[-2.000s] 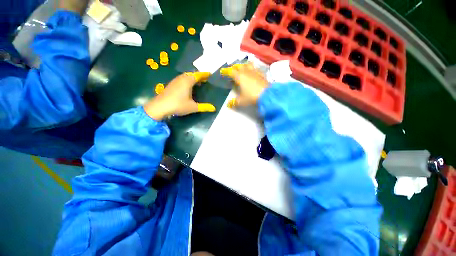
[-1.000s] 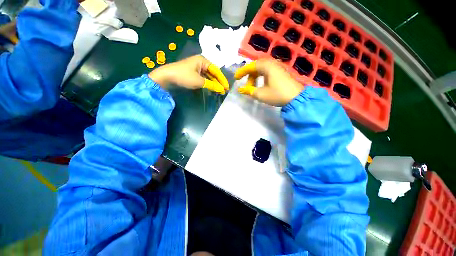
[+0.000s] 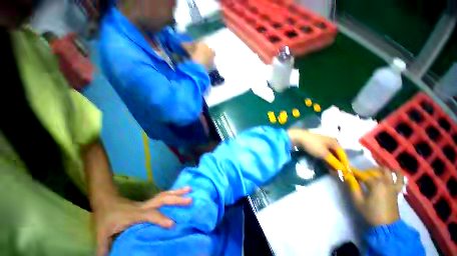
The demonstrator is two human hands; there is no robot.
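My left hand [image 3: 320,148] and my right hand [image 3: 378,198], with yellow finger cots, meet fingertip to fingertip over the far left part of the white mat [image 3: 305,220]. The image is blurred, and I cannot tell whether a thin piece is between the fingers. A black housing [image 3: 346,249] lies on the mat at the bottom edge, partly cut off. Crumpled white wipes [image 3: 343,124] lie beyond my hands. The red tray [image 3: 413,135] with black housings in its pockets stands at right.
A person in yellow-green [image 3: 47,145] stands at left, one hand [image 3: 133,212] at my left sleeve. A neighbour in blue [image 3: 150,75] works at another white mat. Loose finger cots [image 3: 283,117], a dispenser bottle [image 3: 281,72], a white bottle [image 3: 379,89] and a red tray [image 3: 280,27] stand or lie beyond.
The view has swung left, bringing the neighbour and the yellow-green-clad person into sight. My hands, a little apart before, now touch at the fingertips.
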